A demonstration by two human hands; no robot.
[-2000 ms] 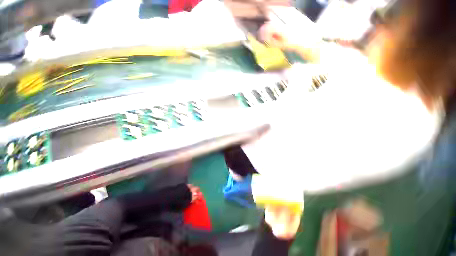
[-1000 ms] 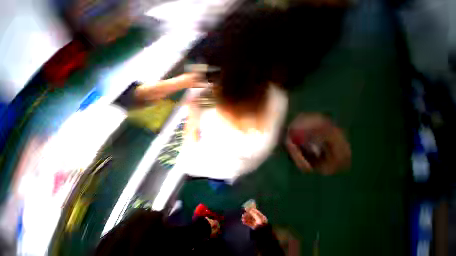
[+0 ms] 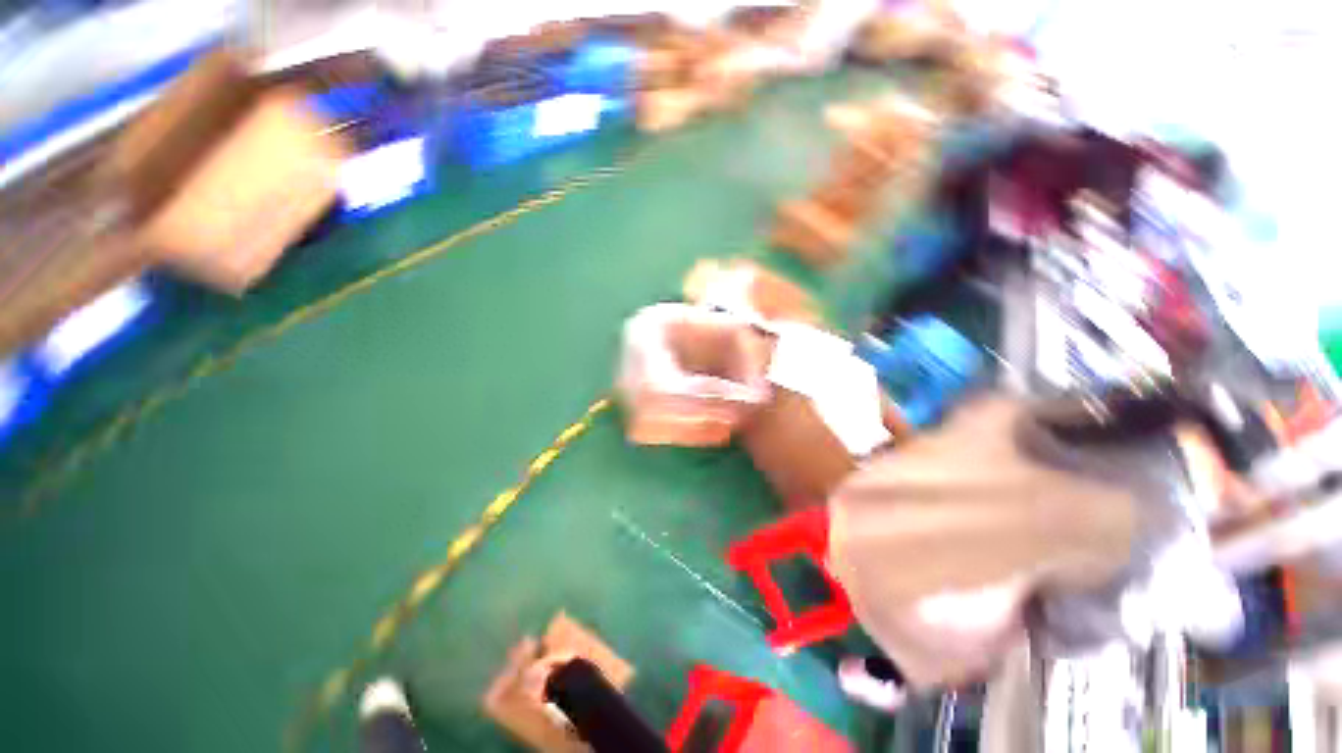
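Observation:
The view is strongly blurred. Neither of my hands can be made out. A dark sleeve-like limb (image 3: 606,709) enters at the bottom, left of centre, and its end blurs into a small open cardboard carton (image 3: 593,647) on the floor. I cannot tell whose limb it is. Beside it stands a red stool (image 3: 709,686), cut by the bottom edge. A second red stool (image 3: 762,547) is further up. A grey shape with a pale tip (image 3: 386,697), perhaps a foot, shows at the bottom left.
A carton with a pale liner (image 3: 684,424) and more cartons stand on the green floor (image 3: 309,441), near yellow floor lines. Blue bins with white labels (image 3: 386,177) and a large carton (image 3: 243,191) line the upper left. A person in beige (image 3: 957,515) is at the right beside the line.
The view has swung from the conveyor and the neighbouring worker to the floor, stools and cartons. The hands seen at the bottom a second ago can no longer be made out.

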